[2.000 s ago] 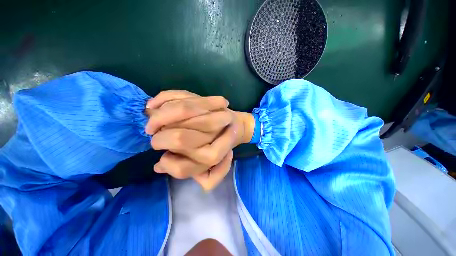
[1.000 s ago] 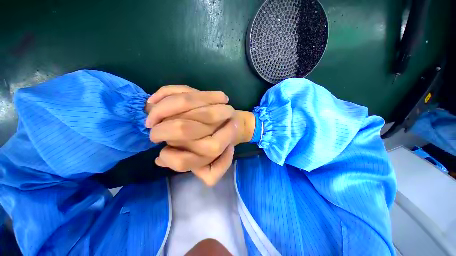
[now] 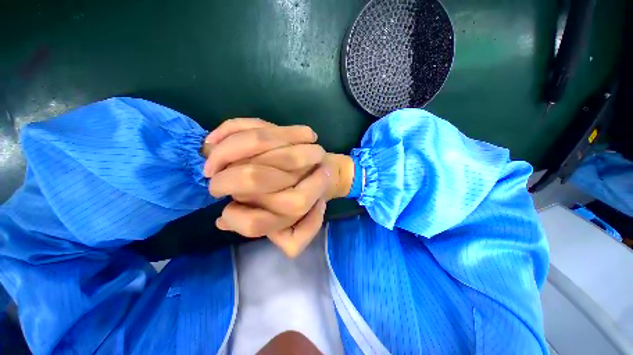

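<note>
My left hand [image 3: 239,142] and my right hand [image 3: 305,184] are clasped together in front of my chest, with the fingers interlaced. No object shows in them. Which finger belongs to which hand is hard to tell. The round screw dish [image 3: 389,59] lies on the dark green bench [image 3: 208,62] above my right sleeve, touching neither hand. Its left part shows a grey grid of holes and its right part is dark with tiny screws.
A black electric screwdriver [image 3: 570,55] lies at the upper right, its narrow tip towards me. A black rail [image 3: 579,142] with a yellow label is below it. A white surface [image 3: 590,256] and a blue sleeve [image 3: 605,182] are at the right edge.
My clasped hands have shifted very slightly upward since the earliest frame. They stay interlaced. The dish and screwdriver have not moved.
</note>
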